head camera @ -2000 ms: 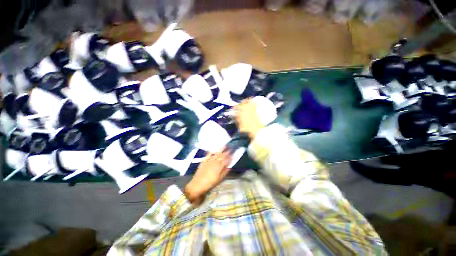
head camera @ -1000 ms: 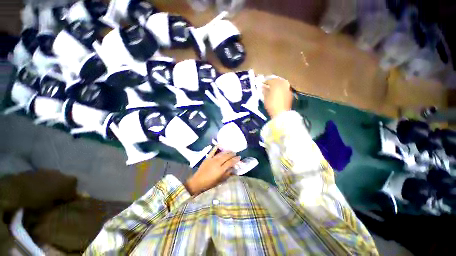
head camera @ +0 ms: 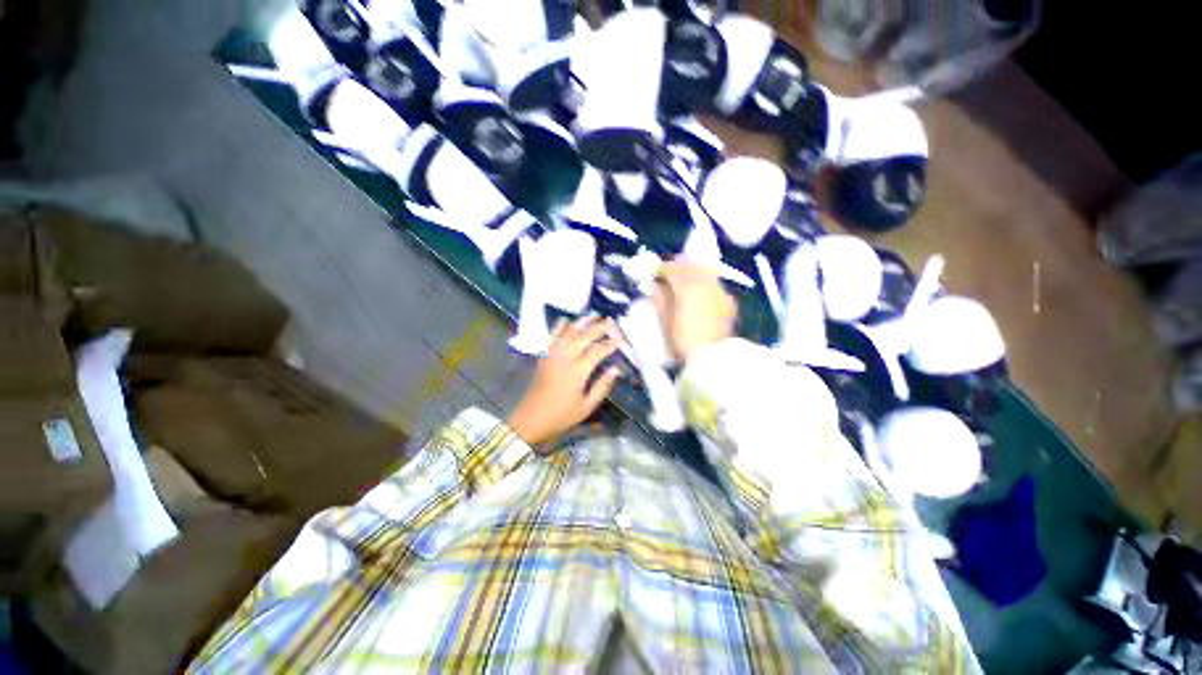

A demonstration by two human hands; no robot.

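Many white-and-black security cameras, one of them a white shell (head camera: 558, 270) near the front edge, lie in rows on the green mat (head camera: 1055, 448). My right hand (head camera: 696, 310) is at a camera just right of that shell, with its fingers on a white part. Blur hides whether it grips it. My left hand (head camera: 567, 382) lies at the bench edge with fingers spread, below the same camera, and no held thing shows in it. A purple-blue cloth (head camera: 1002, 541) lies on the mat at the right.
A brown cardboard strip (head camera: 975, 211) runs behind the cameras. More cameras (head camera: 1167, 593) are at the lower right. Large brown cartons (head camera: 198, 330) with a white sheet (head camera: 119, 448) are on the left, by the grey floor (head camera: 303, 224). Clear plastic bags (head camera: 949, 40) are at the back.
The view has turned towards the left side of the bench. My hands have moved left along the row to another camera. The cloth now shows further to the lower right.
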